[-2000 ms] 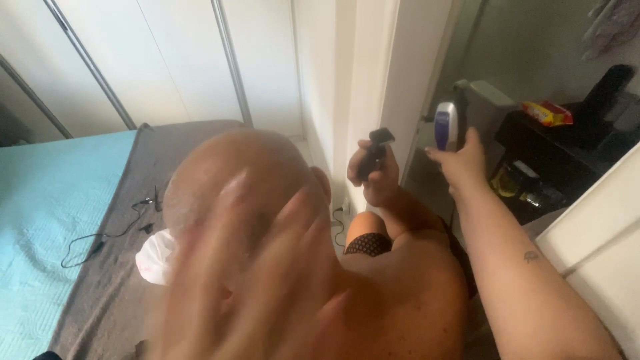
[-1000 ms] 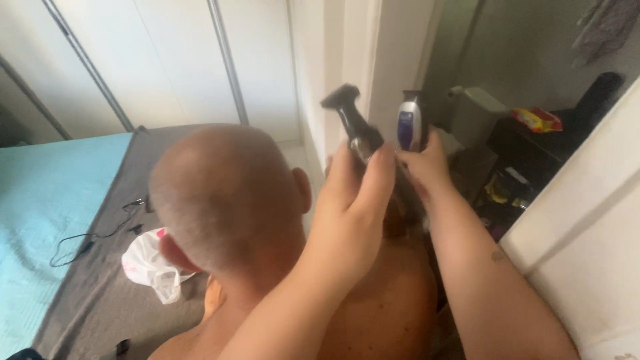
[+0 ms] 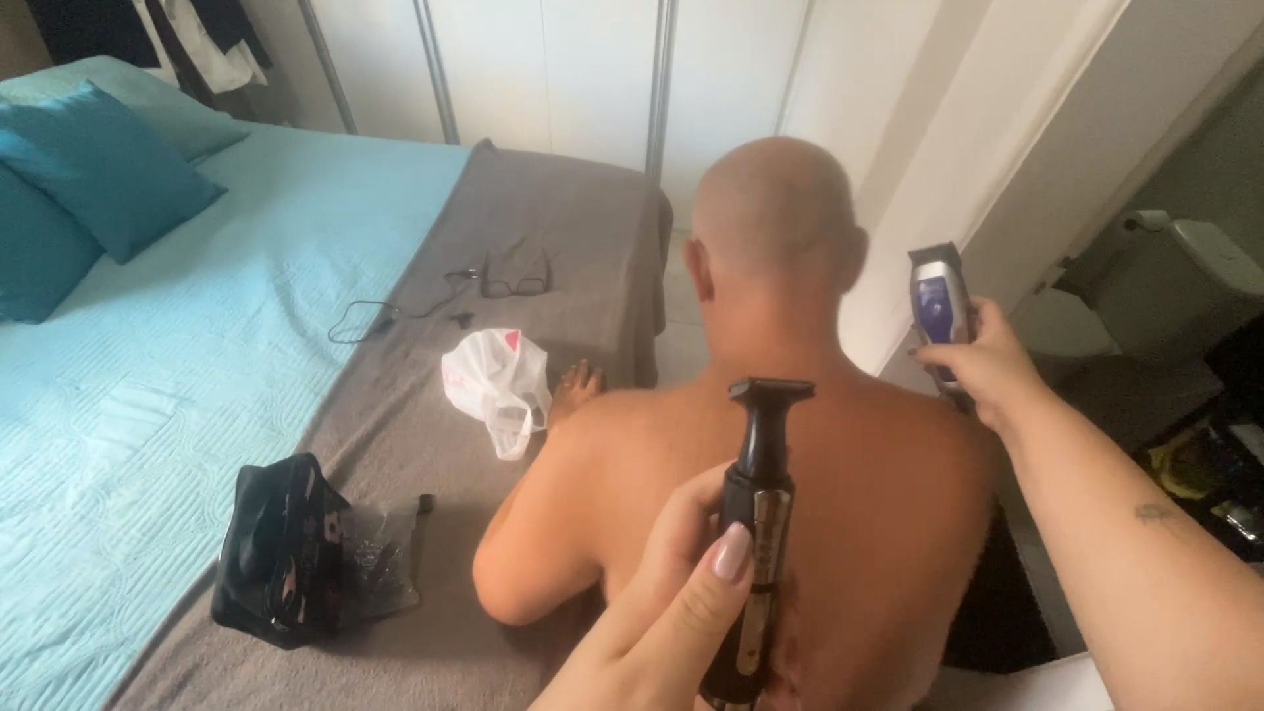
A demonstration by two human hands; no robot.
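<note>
My left hand (image 3: 681,592) is closed around a black and metallic hair trimmer (image 3: 762,523), held upright in front of a seated person's bare back. My right hand (image 3: 987,360) grips a silver and blue hair clipper (image 3: 938,306) near the person's right shoulder, its blade end up. The person (image 3: 775,237) faces away, with very short-cropped hair on the head. Neither tool touches the head. The person's left hand (image 3: 576,390) rests on the bed beside a white plastic bag (image 3: 497,385).
A grey blanket (image 3: 553,217) covers the bed's near side, bearing eyeglasses (image 3: 515,276), a cable (image 3: 395,311), a black case (image 3: 286,553) and a clear plastic pouch (image 3: 380,558). Teal pillows (image 3: 109,168) lie far left. A door frame (image 3: 1007,148) and a toilet (image 3: 1155,286) are at right.
My left hand, empty over the head in the earliest frame, holds the black trimmer; another hand held it then. The view has shifted, bringing the black case and pillows into sight.
</note>
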